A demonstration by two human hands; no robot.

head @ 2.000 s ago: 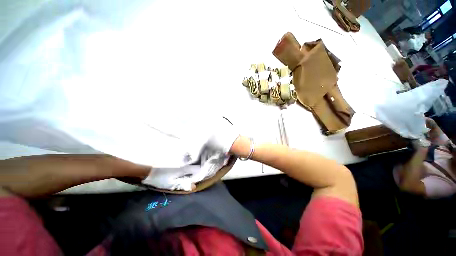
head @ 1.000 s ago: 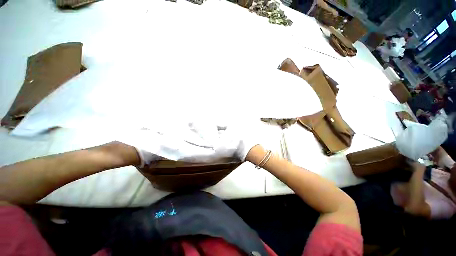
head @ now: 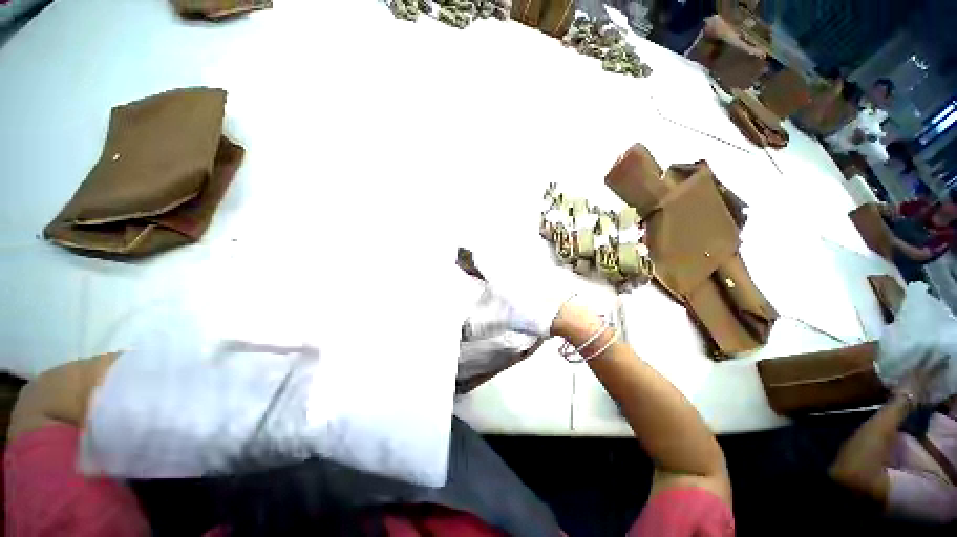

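Note:
A large white paper sheet spreads in front of me, over the near table edge and my apron. My left forearm runs under it; my left hand is hidden by the sheet. My right hand, in a white glove, is blurred at the sheet's right side. It appears to grip a brown handbag, mostly covered by hand and sheet; a dark brown end and a thin curved edge below the hand show.
A folded brown bag lies left on the white table. Rolled khaki straps lie beside overlapping brown bags at right. A brown bag sits at the right table edge, beside a person holding white material.
The white sheet has come down and towards me, over my left hand and most of the handbag. My right hand has shifted slightly right. The folded bag and straps are uncovered.

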